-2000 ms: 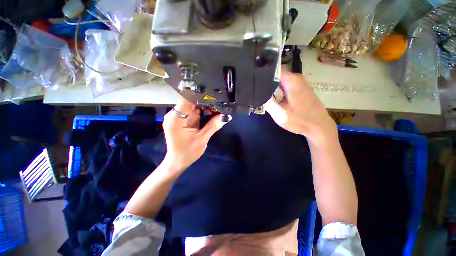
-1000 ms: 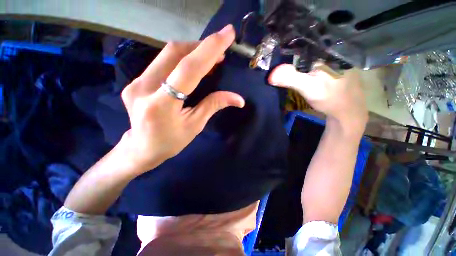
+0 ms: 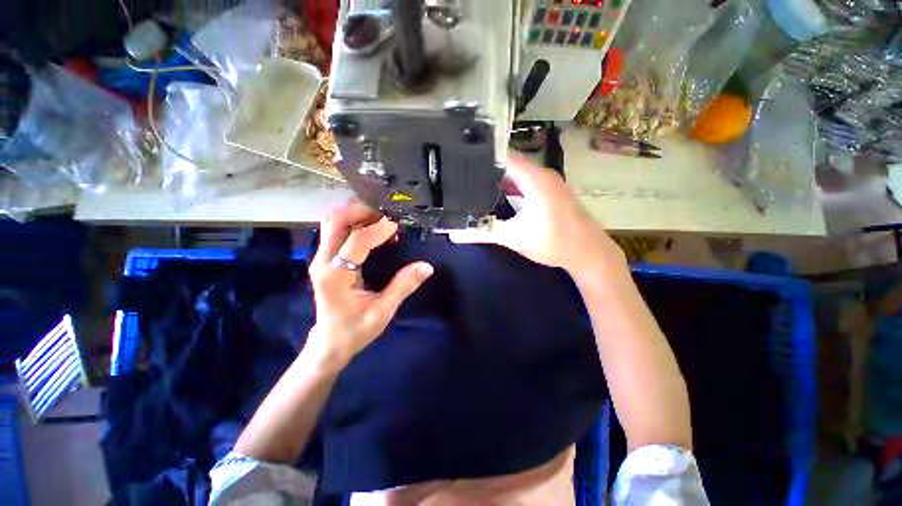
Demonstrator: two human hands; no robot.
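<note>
The dark garment piece [image 3: 465, 376] lies across the lap and runs up under the button-sewing machine [image 3: 425, 148]. My left hand [image 3: 361, 287] is at the left of the clamp area, its fingers curled by the cloth's upper edge and its thumb apart from them, over the cloth. My right hand [image 3: 544, 222] reaches to the right side of the clamp, thumb pointing left just under the machine head and fingers partly hidden behind it. The small parts at the clamp are too blurred to tell, and no button can be made out there.
A button tray [image 3: 272, 109] stands left of the head, a control panel [image 3: 569, 25] and black-handled lever [image 3: 535, 83] at right. Reddish snips [image 3: 625, 146], a bag of buttons [image 3: 633, 104] and an orange [image 3: 722, 119] lie on the table. Blue crates [image 3: 213, 255] [image 3: 803, 346] flank the lap.
The view came close to the clamp one second ago and is now back out. My left thumb, at the clamp two seconds ago, is now lower and apart from it. My right thumb lies across beneath the head.
</note>
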